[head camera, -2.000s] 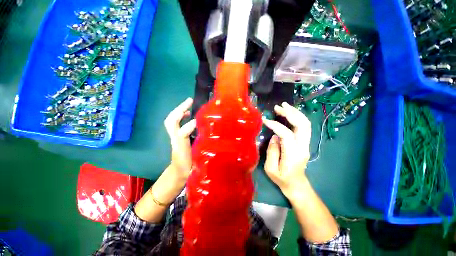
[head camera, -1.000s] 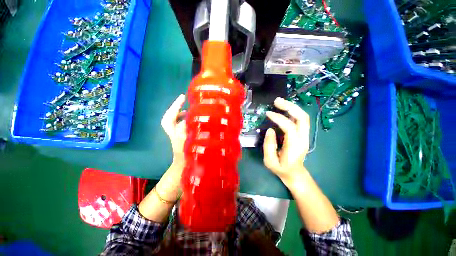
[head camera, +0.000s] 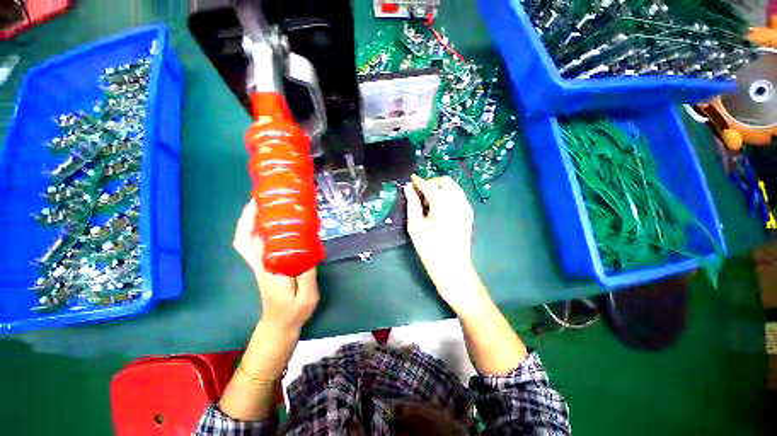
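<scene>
The red ribbed clamp handle (head camera: 285, 200) stands in front of the black fixture upright (head camera: 334, 77). A green circuit board with silvery parts (head camera: 358, 219) lies on the dark fixture base (head camera: 375, 244), below a clear press head (head camera: 343, 184). My left hand (head camera: 277, 277) is at the left of the base; the handle hides part of its fingers. My right hand (head camera: 443, 223) is at the right end of the board, fingers curled in close together. Whether either hand grips the board is not clear.
A blue tray of boards (head camera: 167, 196) is at left. The loose board pile (head camera: 469, 128) and pale side box (head camera: 399, 106) are right of the upright. Two blue bins, upper (head camera: 613, 92) and lower (head camera: 660, 271), are farther right. A red stool (head camera: 166, 396) is below the bench.
The view has shifted, so the fixture appears further left and more of the right side shows. The handle hides less of the board. My right hand's fingers have curled in closer to the board's end.
</scene>
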